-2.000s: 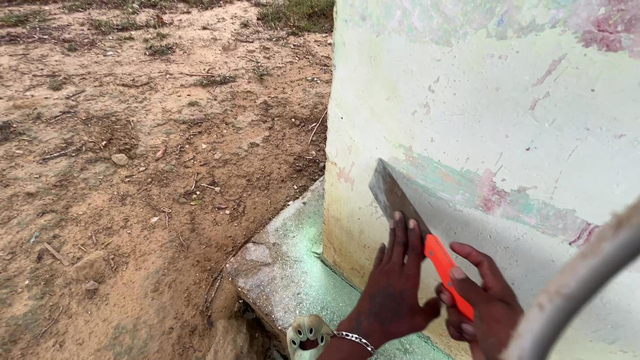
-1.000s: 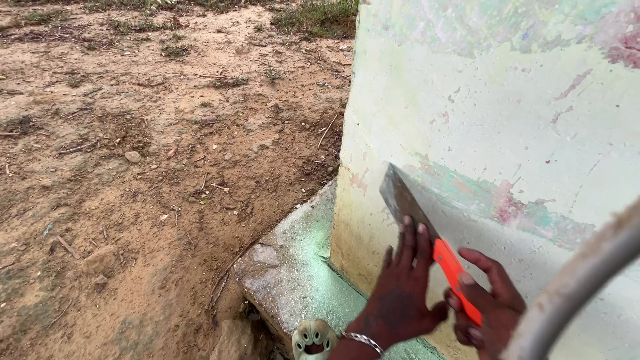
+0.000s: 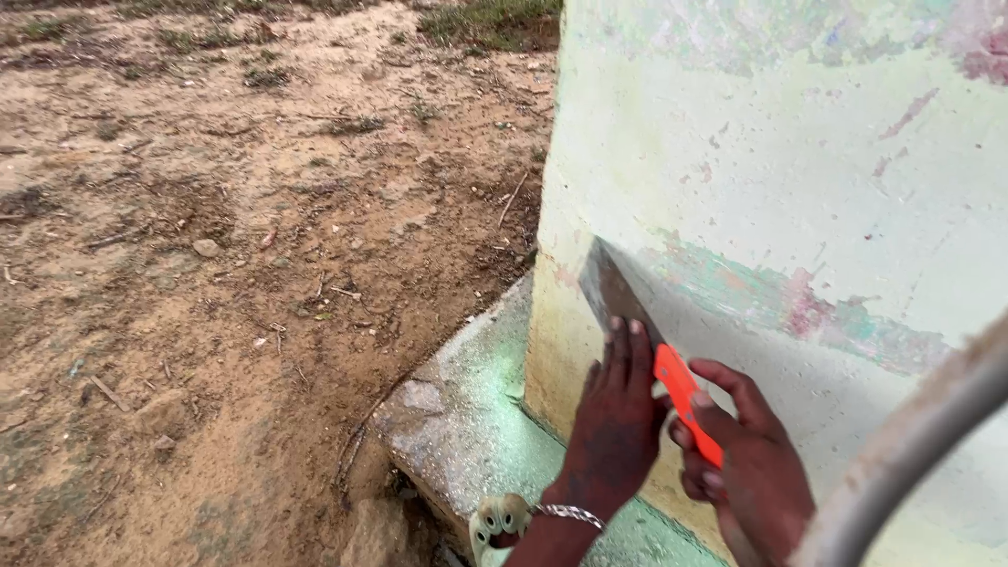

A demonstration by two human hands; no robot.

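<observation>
A scraper with a wide metal blade and an orange handle (image 3: 687, 403) lies slantwise against a painted wall (image 3: 772, 173). My right hand (image 3: 752, 461) is closed around its handle, the index finger raised beside it. My left hand (image 3: 618, 421), with a chain bracelet (image 3: 568, 513) at the wrist, rests its fingertips on the lower part of the blade. The blade's upper end touches the wall near its left corner, left of a worn patch of green and pink paint (image 3: 807, 303). The left thumb is partly hidden behind the handle.
A concrete ledge (image 3: 457, 425) with pale dust on it runs along the wall's foot. A blurred curved bar (image 3: 906, 449) crosses the lower right, close to the camera. A pale object with holes (image 3: 501, 520) is beside my left wrist. Bare soil (image 3: 236, 315) with stones and twigs lies left.
</observation>
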